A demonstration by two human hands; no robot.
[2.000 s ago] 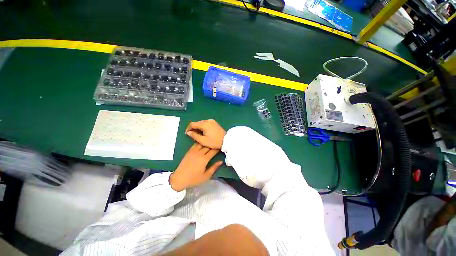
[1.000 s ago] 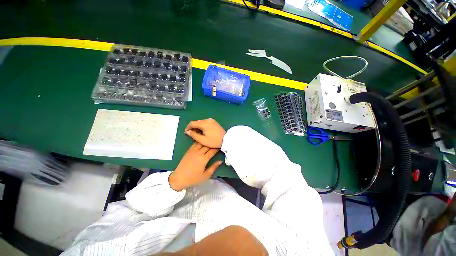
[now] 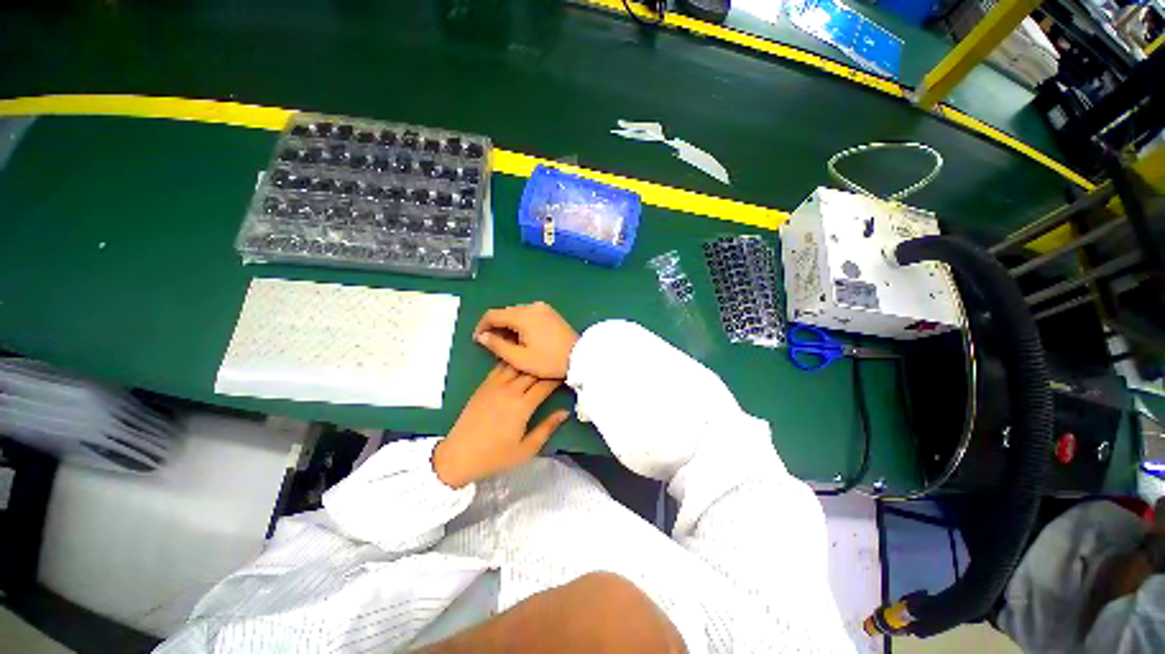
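My left hand (image 3: 498, 428) lies at the bench's front edge, its fingers partly hidden under my right wrist and its thumb apart. My right hand (image 3: 529, 341) rests on the green bench just beyond it, loosely curled, with a gap between thumb and fingers. No object shows in either hand. A white sheet with faint rows (image 3: 341, 342) lies left of my hands. A clear blister tray of dark parts (image 3: 368, 196) lies behind it. A blue box (image 3: 579, 215) holding a clear bag stands behind my right hand.
Right of the box lie a small clear bag (image 3: 672, 277), a sheet of dark round pieces (image 3: 744, 290) and blue-handled scissors (image 3: 814, 346). Beyond them are a white metal box (image 3: 865, 268) and a thick black hose (image 3: 1030, 422). A white flat piece (image 3: 677, 150) lies beyond the yellow line.
The white flat piece beyond the yellow line has moved left. My hands have stayed in place.
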